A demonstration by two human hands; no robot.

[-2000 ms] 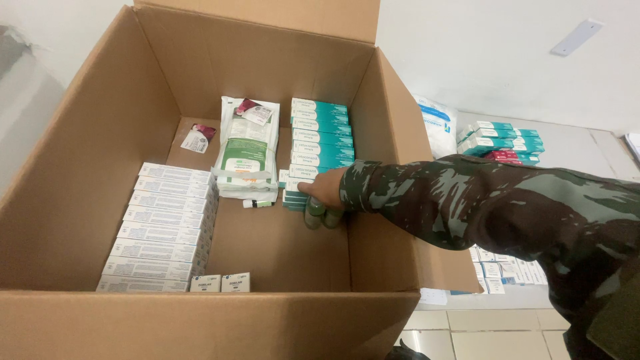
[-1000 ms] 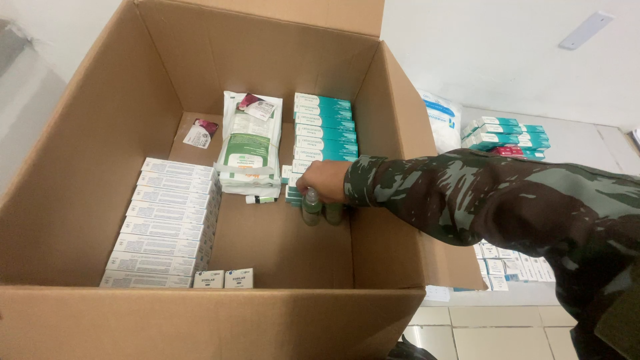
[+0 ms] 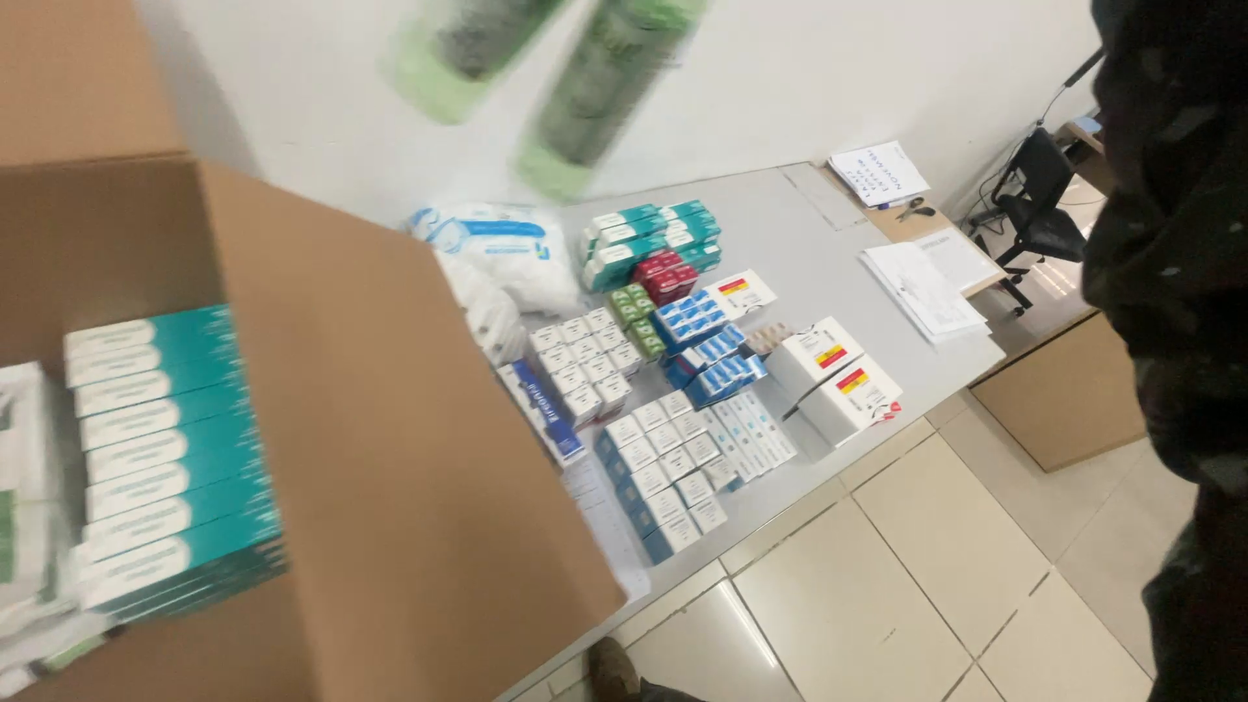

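Note:
Neither of my hands shows in this view. Two blurred green-tinted bottles, a left one (image 3: 463,54) and a right one (image 3: 604,97), hang tilted at the top edge; what holds them is out of frame. Dark camouflage clothing (image 3: 1170,244) fills the right edge. At the left, a large open cardboard box (image 3: 390,448) holds a stack of teal and white cartons (image 3: 175,448) beside a white and green package (image 3: 24,507), cut off by the frame.
On the grey table (image 3: 809,253) are white-topped medicine boxes (image 3: 663,468), blue boxes (image 3: 707,341), teal boxes (image 3: 648,239), larger white boxes (image 3: 834,380), a plastic bag (image 3: 517,253), scissors (image 3: 915,209) and papers (image 3: 926,292). A black chair (image 3: 1043,205) stands behind. A shoe (image 3: 614,668) is below.
The view has swung right, towards the table. The hand that was at the green bottles inside the box is out of frame, and two such bottles now appear raised above the table.

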